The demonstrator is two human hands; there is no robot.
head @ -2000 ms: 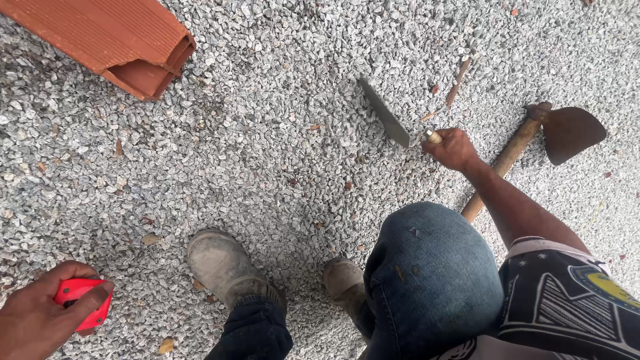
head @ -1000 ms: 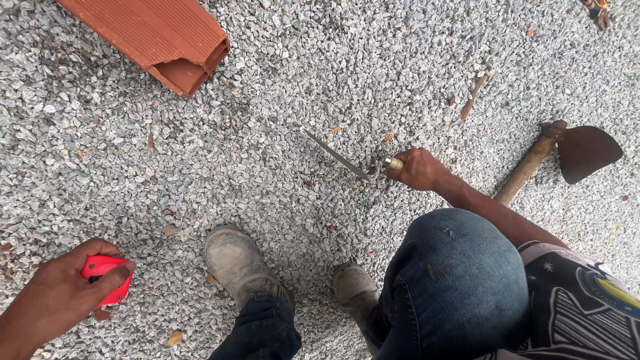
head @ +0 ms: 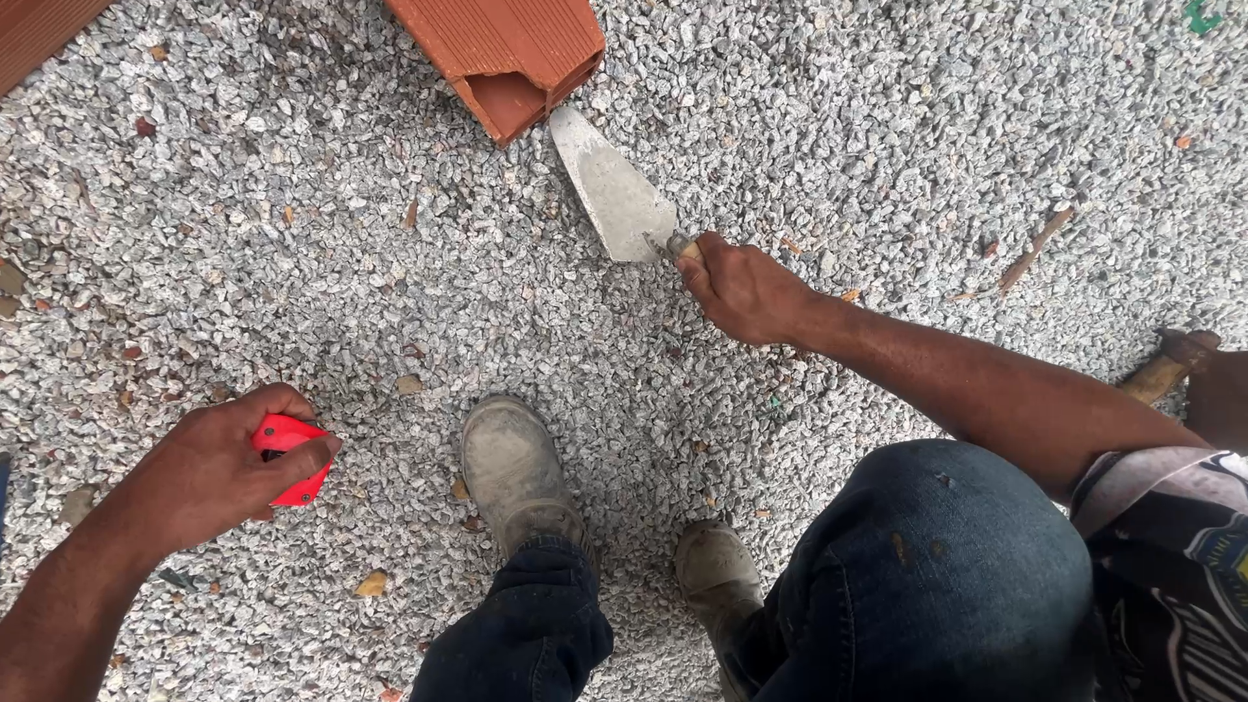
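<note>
My right hand [head: 746, 288] grips the wooden handle of a mason's trowel [head: 619, 190]. The trowel's grey, mortar-stained blade lies flat-on to my view, over the gravel, and its tip is right by the broken corner of a hollow red clay block [head: 526, 49]. Whether tip and block touch, I cannot tell. In my left hand [head: 224, 463], low on the left, is a red object [head: 294, 458] with small screws, perhaps a tape measure; my fingers hide part of it.
Grey gravel [head: 390, 322] covers the ground. Another ribbed clay piece [head: 44, 34] enters at the top left. A hoe [head: 1170, 366] with a wooden handle lies at the right, partly behind my arm. A stick [head: 1035, 249] lies above it. My boots [head: 517, 463] stand at the lower middle.
My right hand has moved the trowel up and left to the clay block, and the blade now shows its flat face. The view has shifted, with the hoe nearer the right edge.
</note>
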